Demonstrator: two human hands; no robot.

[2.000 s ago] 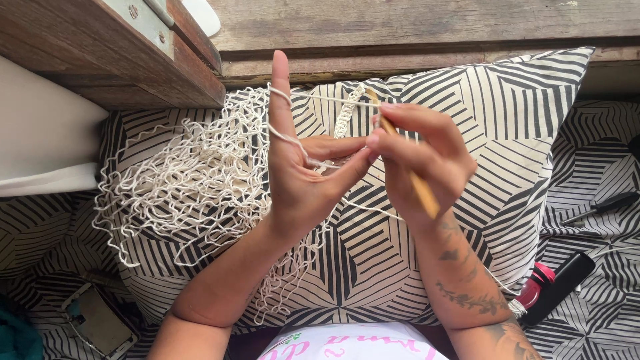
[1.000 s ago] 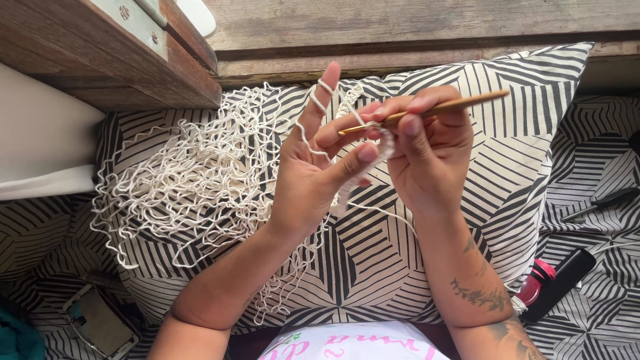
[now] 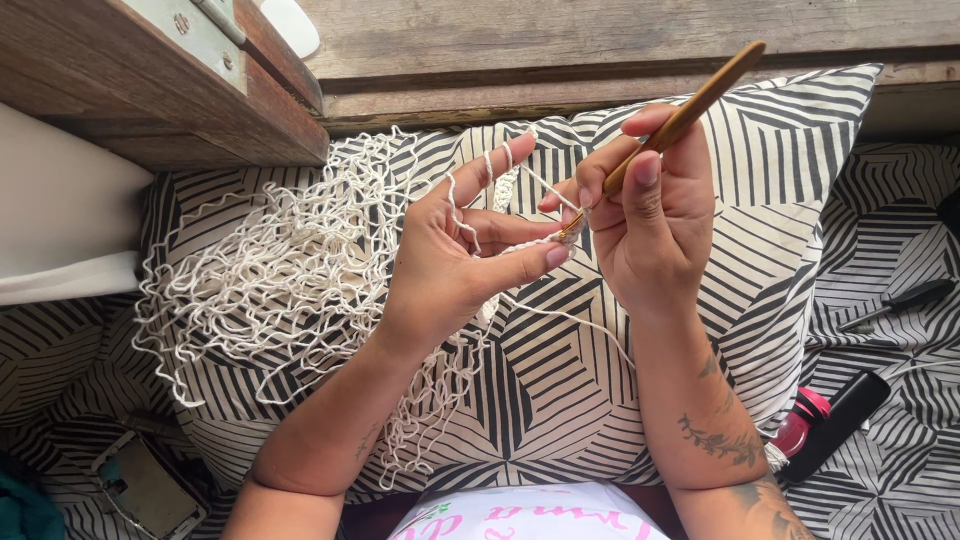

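Observation:
My right hand (image 3: 656, 202) grips a crochet hook (image 3: 694, 109) with a wooden handle that points up to the right. The hook's gold-coloured metal tip meets a small cream crocheted piece (image 3: 570, 231), which my left hand (image 3: 465, 247) pinches between thumb and fingers. Cream cord (image 3: 547, 184) winds round my raised left index finger and runs to the hook. Part of a crocheted strip (image 3: 505, 189) shows behind the left hand. A loose, crinkled heap of the same cord (image 3: 277, 270) lies left of my hands.
A black-and-cream patterned cushion (image 3: 555, 375) lies beneath my hands. A wooden ledge (image 3: 570, 37) runs behind it, and a hinged wooden frame (image 3: 150, 82) stands at upper left. A black cylindrical object (image 3: 836, 427), a pink item (image 3: 804, 420) and a screwdriver-like tool (image 3: 900, 304) lie at right.
The hook's handle now points up to the right; one second ago it lay nearly level, and before that pointed down. My left index finger, upright at first, now leans right.

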